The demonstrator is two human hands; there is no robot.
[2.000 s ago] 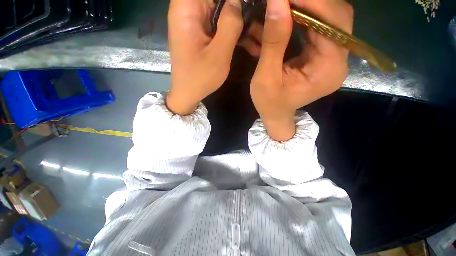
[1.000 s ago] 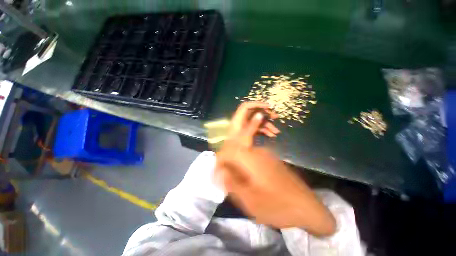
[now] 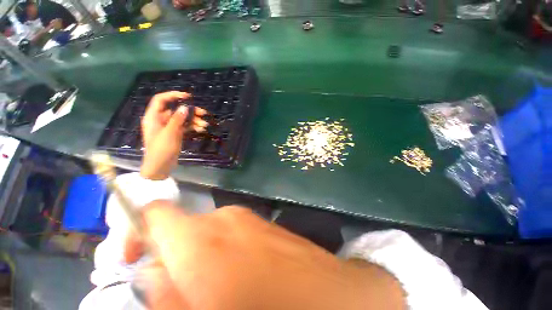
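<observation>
My left hand (image 3: 166,130) is over the black blister tray (image 3: 239,130) at the left of the bench. Its fingers are curled around a small dark part (image 3: 189,113), probably the black housing, though it is hard to make out. My right hand (image 3: 224,254) is large and blurred in the foreground, below and to the right of the left hand. It holds the gold-coloured tweezers (image 3: 118,191), whose broad end points up and left. A large scattered pile of small pale parts (image 3: 316,143) lies right of the tray.
A smaller pile of mixed parts (image 3: 416,159) lies farther right. Clear plastic bags (image 3: 475,151) lie beside a blue bin (image 3: 532,163) at the right edge. A blue stool (image 3: 85,203) is under the bench at left. A person (image 3: 48,21) is at the far left, with small items along the far side.
The view has tilted up, showing more of the bench. My left hand has moved left from beside the pale pile to over the tray. My right hand has moved left and nearer the camera.
</observation>
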